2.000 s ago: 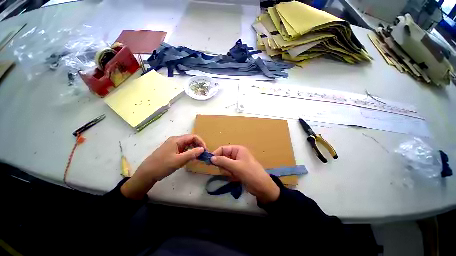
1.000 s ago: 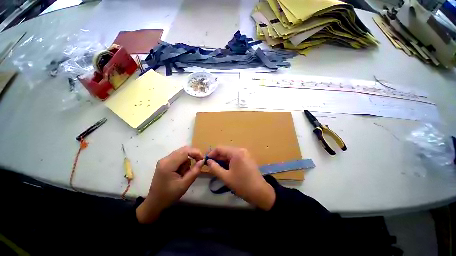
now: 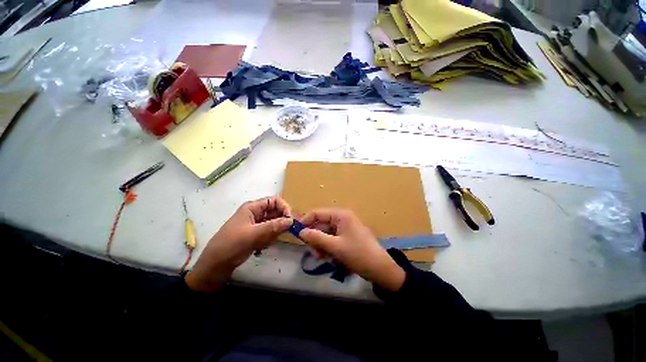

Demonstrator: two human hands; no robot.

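A blue-grey strap strip (image 3: 414, 242) lies across the lower right of the tan work board (image 3: 354, 194). Its dark blue end is pinched between my two hands at the board's lower left edge, and a dark loop hangs over the front edge. My left hand (image 3: 248, 232) holds the tip of the end between thumb and fingers. My right hand (image 3: 341, 240) grips it just beside, fingertips close to the left ones. Whether a small metal piece is between the fingers cannot be told.
Pliers (image 3: 464, 199) lie right of the board. An awl (image 3: 189, 232) and dark snips (image 3: 142, 177) lie left. Behind are a yellow pad (image 3: 212, 141), parts dish (image 3: 295, 123), red tape dispenser (image 3: 170, 102), strip pile (image 3: 319, 88), paper pattern (image 3: 460, 145) and yellow sheets (image 3: 453, 42).
The strap end shows more between the fingertips than one second ago, and the hands have turned slightly. Both hands still hold it. The whole view has shifted a little.
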